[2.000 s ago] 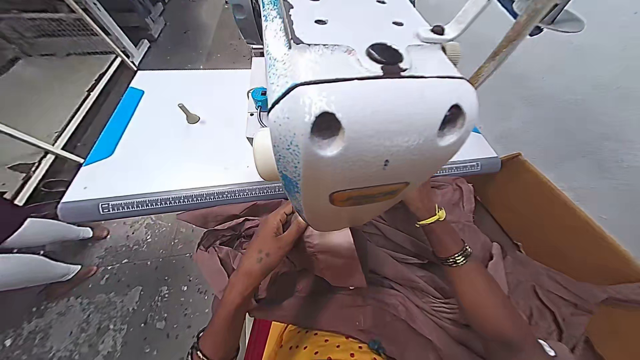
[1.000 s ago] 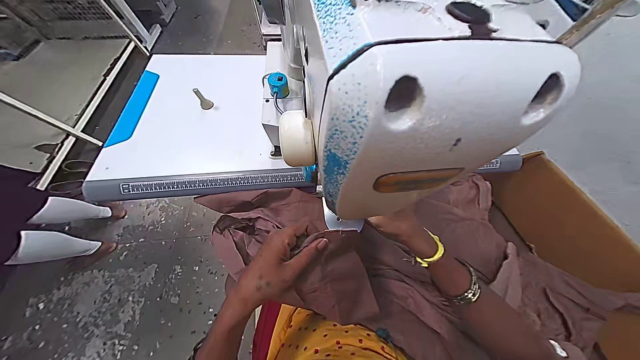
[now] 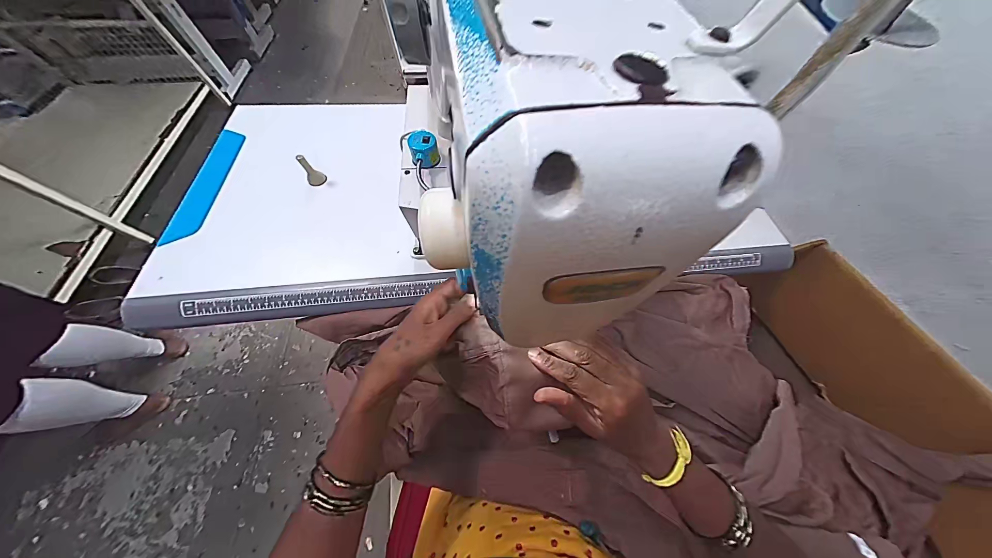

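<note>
Brown fabric (image 3: 496, 387) drapes over my lap and below the white head of an industrial sewing machine (image 3: 628, 225). With fingers at the fabric's upper edge, my left hand (image 3: 422, 333) grips it close to the lower left side of the machine head. My right hand (image 3: 593, 387) rests on the fabric under the head's lower edge, its fingers bent slightly and spread from the thumb. The machine head hides the needle area. A yellow band (image 3: 679, 459) circles my right wrist.
A small pale spoon-like piece (image 3: 311, 170) lies on the white machine table (image 3: 310, 225), which has a ruler strip (image 3: 310, 299) along its edge. At right stands a cardboard box (image 3: 876, 333) with fabric over it. Another person's legs (image 3: 93, 372) are at the left.
My right hand has come out from behind the machine head and now lies on the fabric. My left hand has moved up toward the machine. The view has shifted.
</note>
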